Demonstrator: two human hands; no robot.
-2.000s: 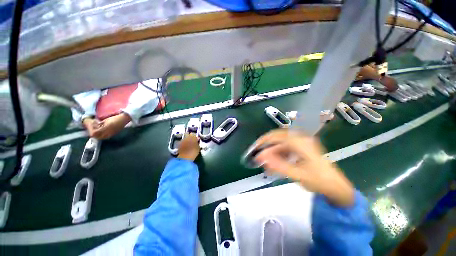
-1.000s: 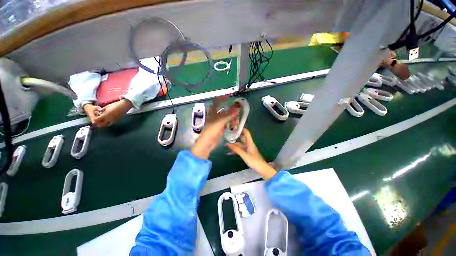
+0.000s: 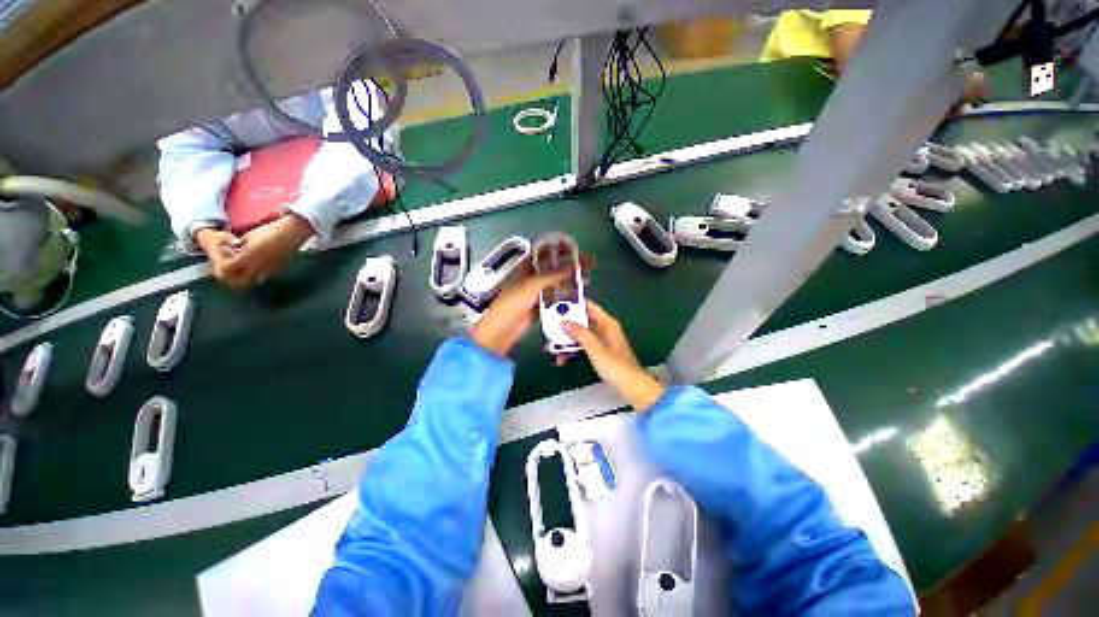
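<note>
A white oval housing [image 3: 563, 316] is held above the green belt, slot end away from me and the end with the dark round hole toward me. My left hand [image 3: 516, 311] holds its left side, with fingers behind the slot. My right hand [image 3: 603, 346] holds its lower right side, with the thumb near the solid end. Two more white housings lie below my hands, one on the left [image 3: 558, 518] and one on the right [image 3: 666, 548] on the white board. A small blue-and-white item [image 3: 593, 468] lies between them.
The green conveyor belt [image 3: 271, 398] carries scattered housings on both sides. A grey post [image 3: 832, 199] slants up at the right of my hands. Across the belt are a person's hands [image 3: 250, 251] by a red pad [image 3: 272, 183]. Grey cable coils [image 3: 410, 106] hang overhead.
My hands had been apart two seconds ago and now both hold one housing. Since one second ago it has turned more upright. Housings on the belt have shifted left in view.
</note>
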